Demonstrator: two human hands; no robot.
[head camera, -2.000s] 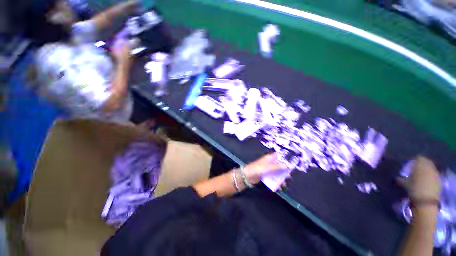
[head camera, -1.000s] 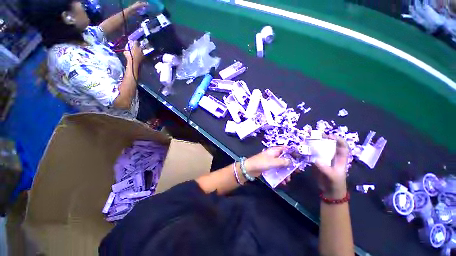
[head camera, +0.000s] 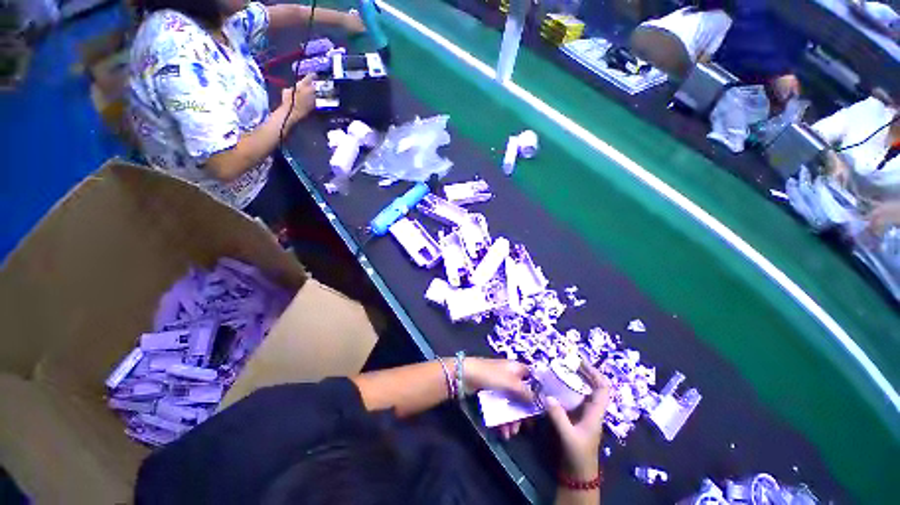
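Observation:
My left hand (head camera: 501, 379) is at the bench edge, its fingers on a pale handle shell (head camera: 508, 407). My right hand (head camera: 584, 414) holds a pale round fan head (head camera: 563, 383) against the shell's right end, fingers around its rim. The two parts meet between my hands; the exact join is hidden by my fingers. A heap of small pale plastic brackets (head camera: 617, 379) lies just beyond and right of my hands. More handle shells (head camera: 490, 261) are piled left of that heap.
Blue screwdriver (head camera: 400, 208), clear bag (head camera: 410, 150) and an assembled unit (head camera: 511, 154) lie beyond the shells. Fan heads (head camera: 765, 490) are at bottom right. An open carton (head camera: 321, 330) with plastic shells (head camera: 178, 380) stands at left. A neighbouring worker (head camera: 202, 94) sits beside a black box (head camera: 363, 97).
My right hand has come from the fan heads at right to my left hand, with a fan head now at the shell. The view has shifted, showing more workers across the belt.

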